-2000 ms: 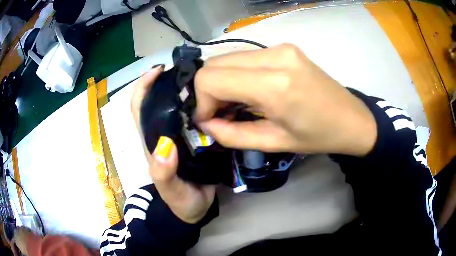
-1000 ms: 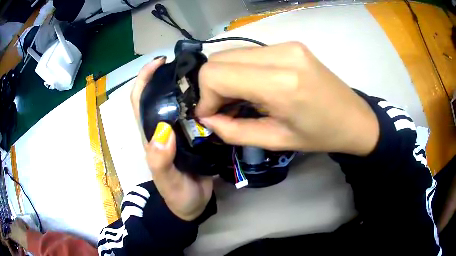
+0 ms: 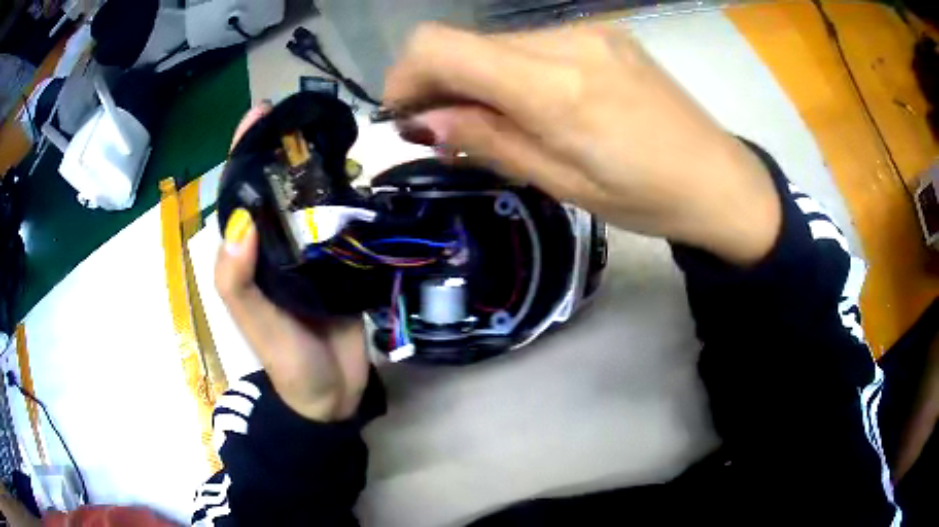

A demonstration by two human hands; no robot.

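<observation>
My left hand holds the black shell, open side towards the camera body. Inside the shell sits a circuit board with a white strip marked yellow. Thin coloured wires run from it into the black cavity of the camera body, beside a silvery motor. A loose white plug hangs on its wires at the cavity's near edge. My right hand is raised above the body, apart from the board. A small dark metallic tip, apparently the tweezers, shows at its fingertips; the rest is hidden.
A black cable with chunky ends lies behind the shell. A white camera unit with antennas stands on green matting at the left. Orange-yellow tape crosses the bench. Part of another person's red sleeve shows at the lower left.
My right hand has lifted away from the board, up and back, uncovering the wires and cavity. My left hand has moved left with the shell, and the camera body has shifted left too.
</observation>
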